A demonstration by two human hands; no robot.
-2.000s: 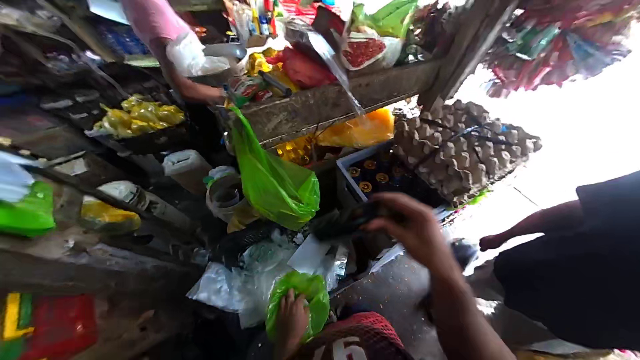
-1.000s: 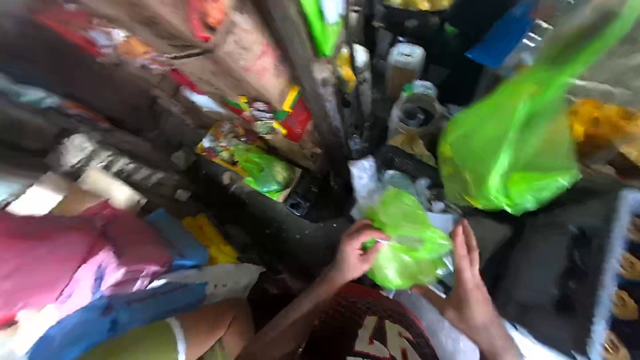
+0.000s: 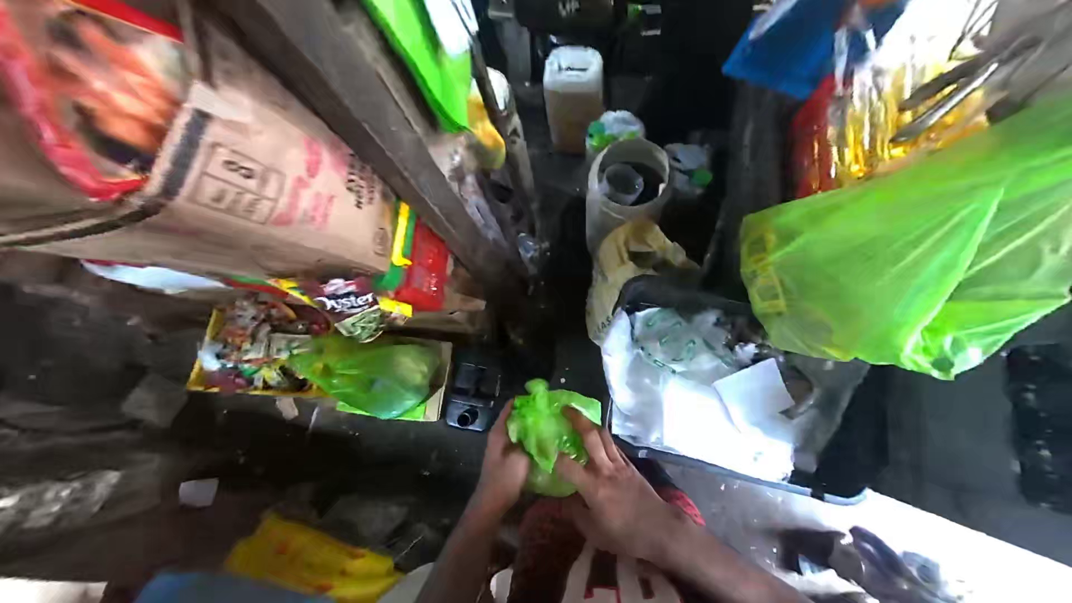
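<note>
Low in the middle of the head view, a small green plastic bag [image 3: 546, 431] is gathered up between both hands, its neck bunched at the top. My left hand [image 3: 504, 456] grips its left side. My right hand [image 3: 610, 490] closes on its right side, fingers on the bunched plastic. What the bag holds cannot be made out. A larger green plastic bag [image 3: 904, 243] hangs at the right. Just right of my right hand is a dark bin [image 3: 662, 293] with clear plastic bags and white paper [image 3: 754, 394] in it.
At the left stand a cardboard carton [image 3: 285, 184] and a wooden post [image 3: 368, 117]. A box of sachets [image 3: 251, 343] lies beside a filled green bag [image 3: 377, 373]. A white bucket [image 3: 628, 180] and a jerrycan [image 3: 574, 96] stand ahead. Yellow plastic [image 3: 310, 561] lies lower left.
Both hands have come closer together around the small green bag, which is now bunched up; one second ago it was spread wider between them. The view has turned left since the first frame.
</note>
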